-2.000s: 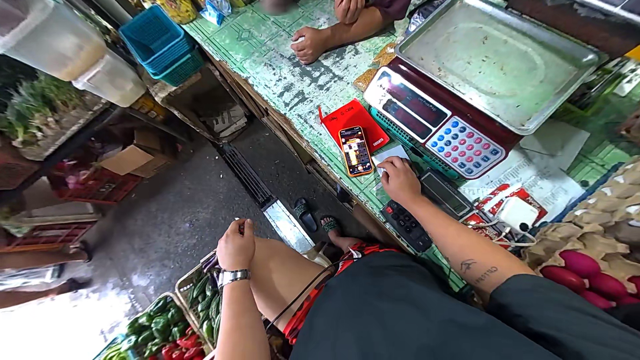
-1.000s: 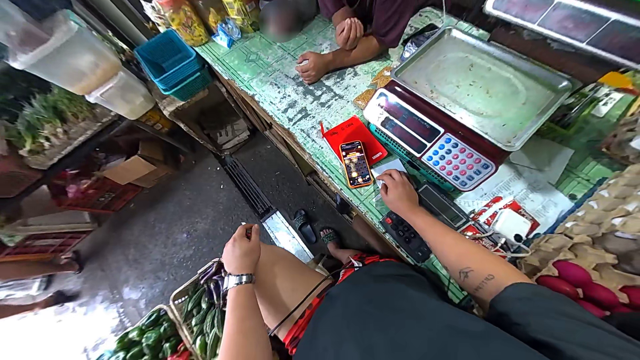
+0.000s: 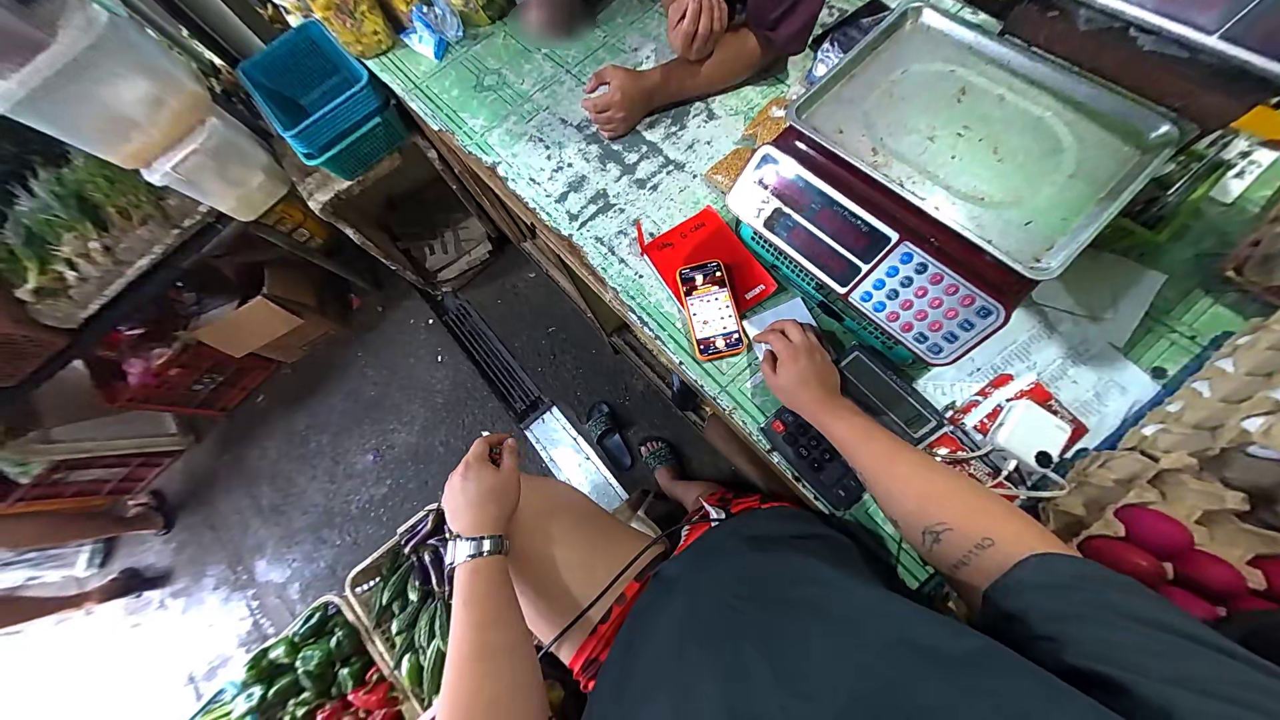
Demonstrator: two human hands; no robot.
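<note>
My right hand point(image 3: 800, 368) rests on a pale slip of paper point(image 3: 781, 322) at the counter's edge, fingers slightly bent. Just left of it a lit smartphone in an orange case point(image 3: 712, 310) lies partly on a red notebook point(image 3: 693, 250). A black remote control point(image 3: 812, 458) and a dark calculator point(image 3: 888, 393) lie by my right wrist. Beyond stands a digital scale point(image 3: 865, 255) with a metal tray point(image 3: 985, 135). My left hand point(image 3: 482, 487), with a metal watch on the wrist, is by my bare leg, its fingers curled; whether it holds anything is unclear.
Another person's hands point(image 3: 618, 100) rest on the green counter point(image 3: 540, 130). Blue plastic baskets point(image 3: 305, 80) stand at its far left. Crates of green peppers point(image 3: 315, 660) and okra-like vegetables point(image 3: 410, 610) are low at left. Egg trays point(image 3: 1200, 420) with magenta eggs point(image 3: 1155, 530) sit at right.
</note>
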